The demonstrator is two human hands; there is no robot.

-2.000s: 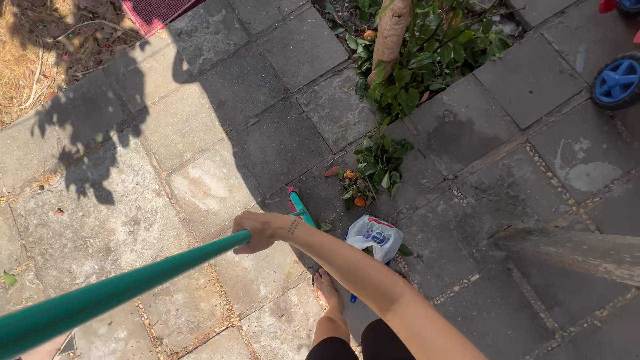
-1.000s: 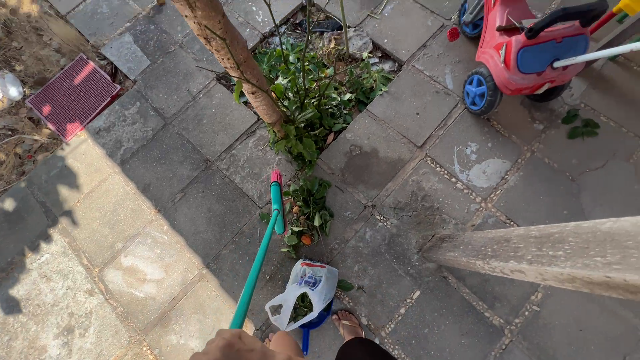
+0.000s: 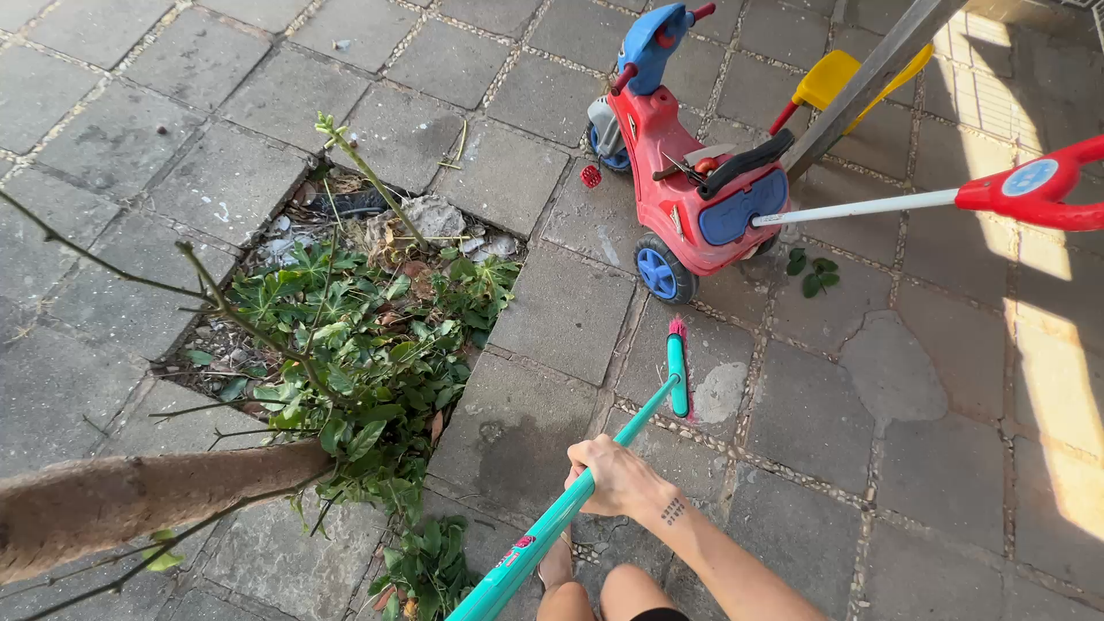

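Observation:
My right hand (image 3: 617, 476) grips the green handle of a broom, its arm reaching up from the bottom right. The broom head (image 3: 679, 375), green with pink bristles, rests on the paving just below the rear wheel of a red ride-on toy (image 3: 668, 181). My left hand is out of view. To the left of my right hand, a pile of cut leaves (image 3: 431, 561) lies on the stones. More green leaves (image 3: 371, 336) fill a square planting bed. A few loose leaves (image 3: 812, 274) lie right of the toy.
A tree trunk (image 3: 164, 496) leans in from the left, with thin bare branches above it. Beyond the toy stand a wooden post (image 3: 828, 108) and a yellow plastic toy part (image 3: 832, 78). The toy's red push handle (image 3: 1035, 181) juts out to the right. My legs are at the bottom.
The view has swung towards the toy. The broom head has moved from beside the leaf pile to the paving near the toy's wheel. The white plastic bag has left the view.

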